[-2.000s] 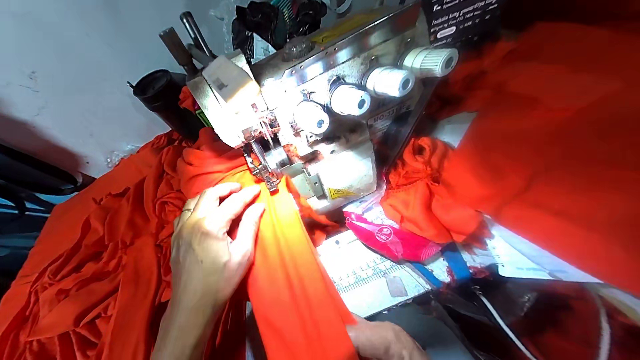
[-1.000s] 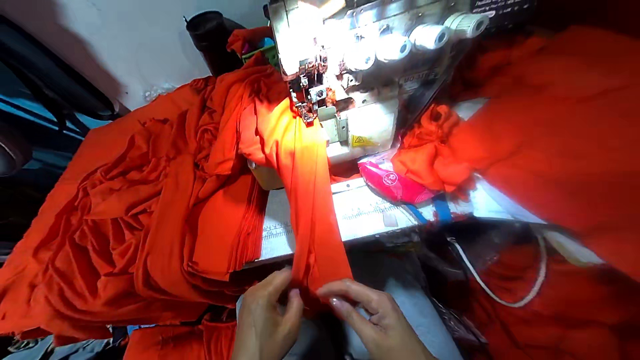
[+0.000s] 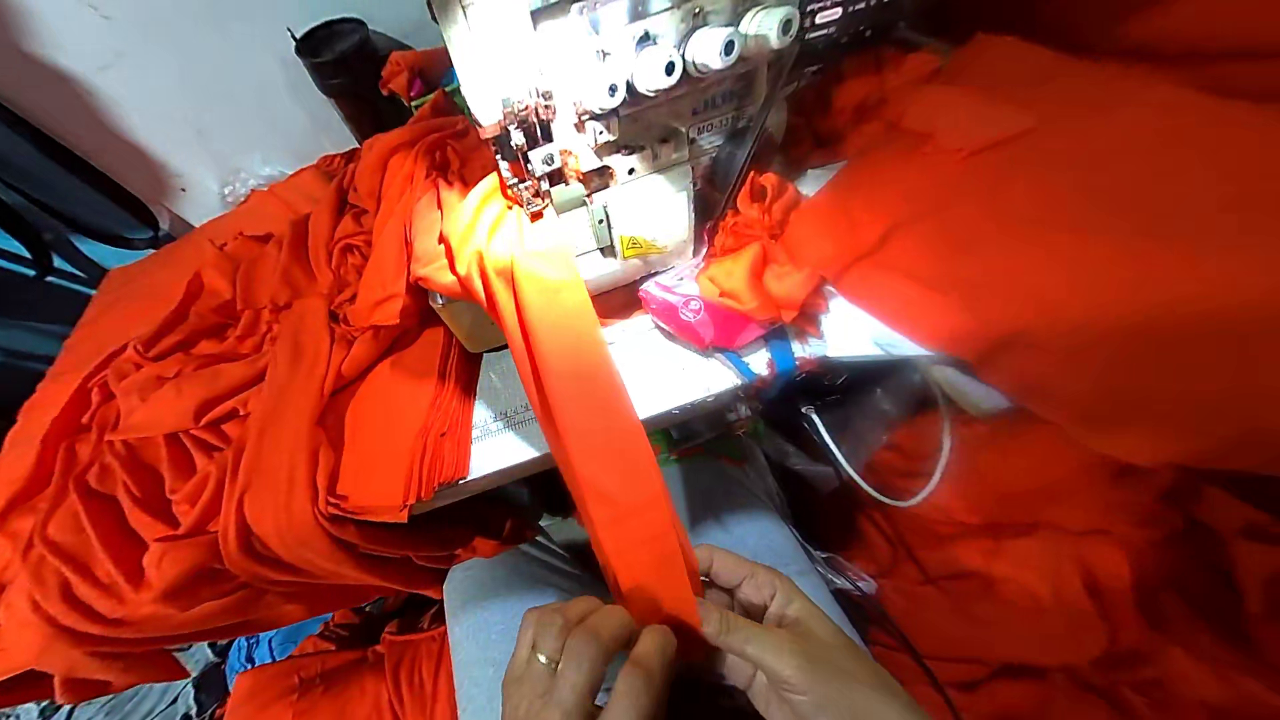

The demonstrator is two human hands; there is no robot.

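A long folded strip of orange-red fabric (image 3: 600, 430) runs from under the presser foot area of an overlock sewing machine (image 3: 645, 190) down toward my lap. My left hand (image 3: 590, 660) wears a ring and holds the strip's lower end at its left edge. On the right edge, my right hand (image 3: 780, 640) pinches the same end between thumb and fingers. Both hands are close together, above my legs, well below the needle. The very end of the strip is hidden in shadow between them.
Heaped orange-red fabric (image 3: 270, 400) covers the table's left side. More fabric (image 3: 1080, 250) lies at the right. A pink pouch (image 3: 690, 308) rests by the machine on the white table (image 3: 660, 370). A black cylindrical container (image 3: 345, 75) stands behind. A white cord (image 3: 890, 498) hangs below the table edge.
My left hand was on the fabric just before the needle two seconds ago; it has come down to the strip's lower end beside my right hand. The view has shifted.
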